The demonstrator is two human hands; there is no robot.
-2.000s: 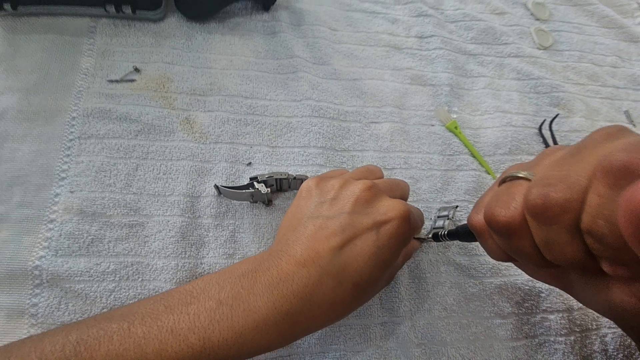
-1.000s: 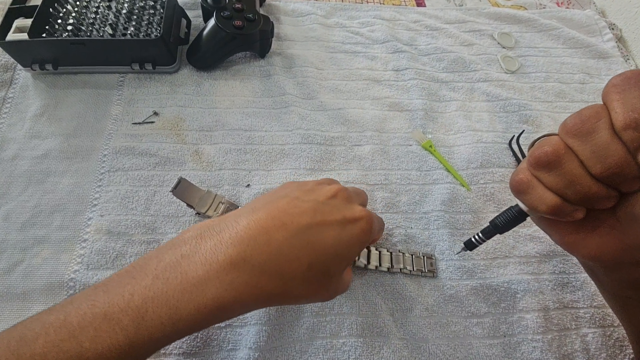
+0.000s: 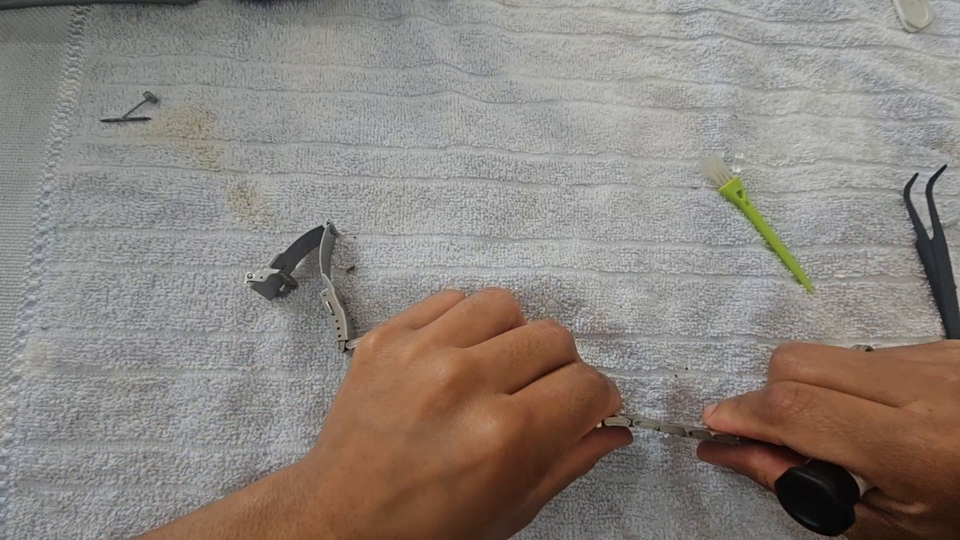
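A metal watch bracelet [image 3: 664,427] runs between my two hands, turned on its edge. My left hand [image 3: 480,405] grips it near its middle, and its opened folding clasp [image 3: 334,311] sticks out on the left over the towel. The thumb and a finger of my right hand [image 3: 832,420] pinch the bracelet's right end. A screwdriver with a black, rounded cap [image 3: 817,496] is tucked in the same right hand; its tip is hidden. The links under my left hand cannot be seen.
On the white towel [image 3: 525,187] lie a green-handled brush [image 3: 769,236] and black bent-tip tweezers [image 3: 934,255] at the right. Two small metal pins [image 3: 135,111] lie at the upper left. A small whitish piece [image 3: 913,13] is at the top right.
My right hand has come down and left to the bracelet and now pinches its end; a second ago it was apart, holding the screwdriver. The clasp has unfolded. The view has shifted closer.
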